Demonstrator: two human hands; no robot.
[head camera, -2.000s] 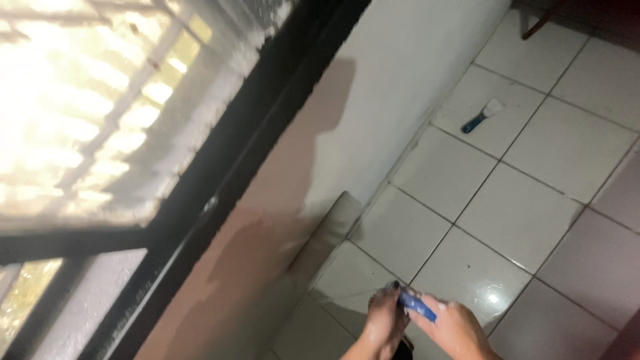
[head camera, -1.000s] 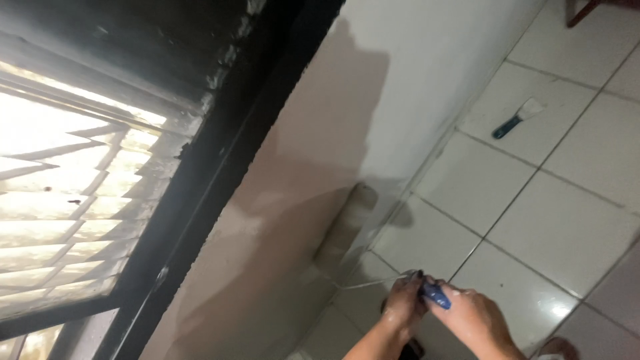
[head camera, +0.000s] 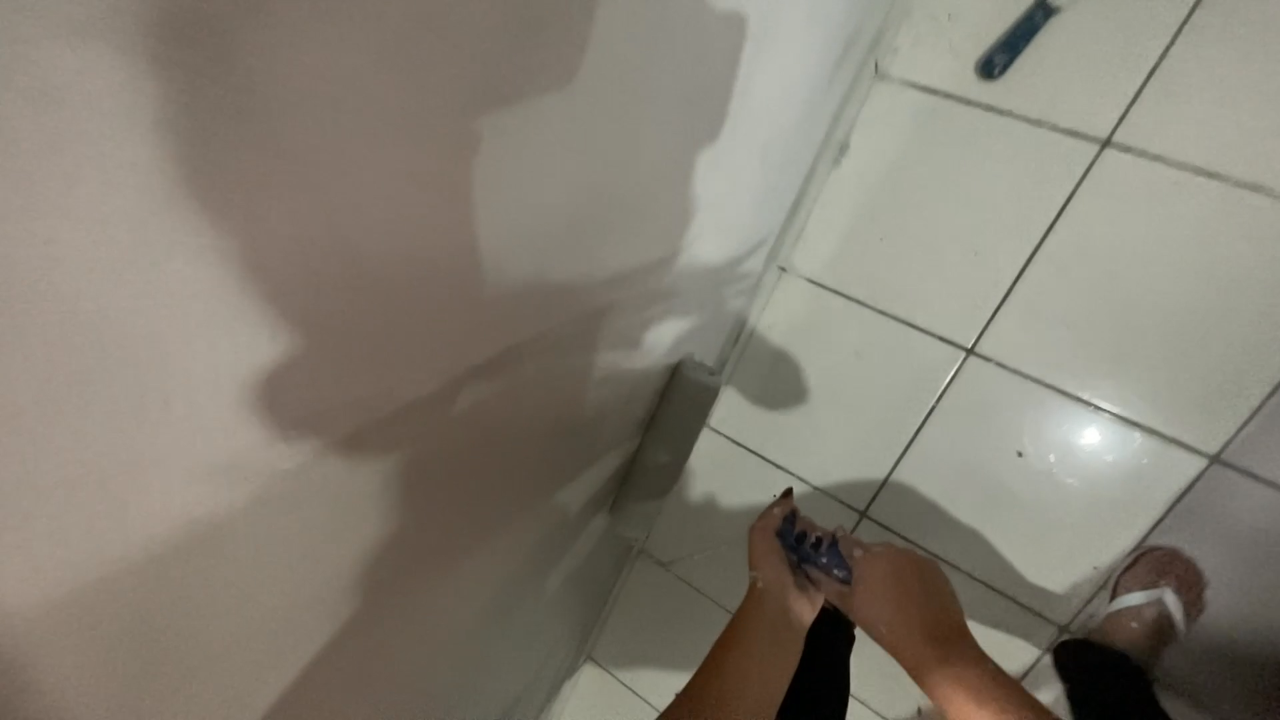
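Observation:
Both my hands meet at the lower centre of the head view, closed round the blue handle (head camera: 815, 550) of a paint roller. My left hand (head camera: 780, 560) grips its upper end, and my right hand (head camera: 885, 590) holds it from the right. White paint spots mark the fingers. The pale roller sleeve (head camera: 668, 430) rests low against the wall, close to the floor corner; its thin wire frame shows only faintly. A putty knife with a blue handle (head camera: 1015, 42) lies on the tiles at the top, its blade mostly cut off by the frame edge.
A pinkish and white painted wall (head camera: 380, 250) fills the left, with shadows across it. White floor tiles (head camera: 1080, 270) with dark grout lie to the right. My foot in a flip-flop with a white strap (head camera: 1150, 600) stands at the lower right.
The roller sleeve has moved lower along the wall, near the floor. The view has swung down, so the window and its dark frame are out of sight. Both hands remain on the handle.

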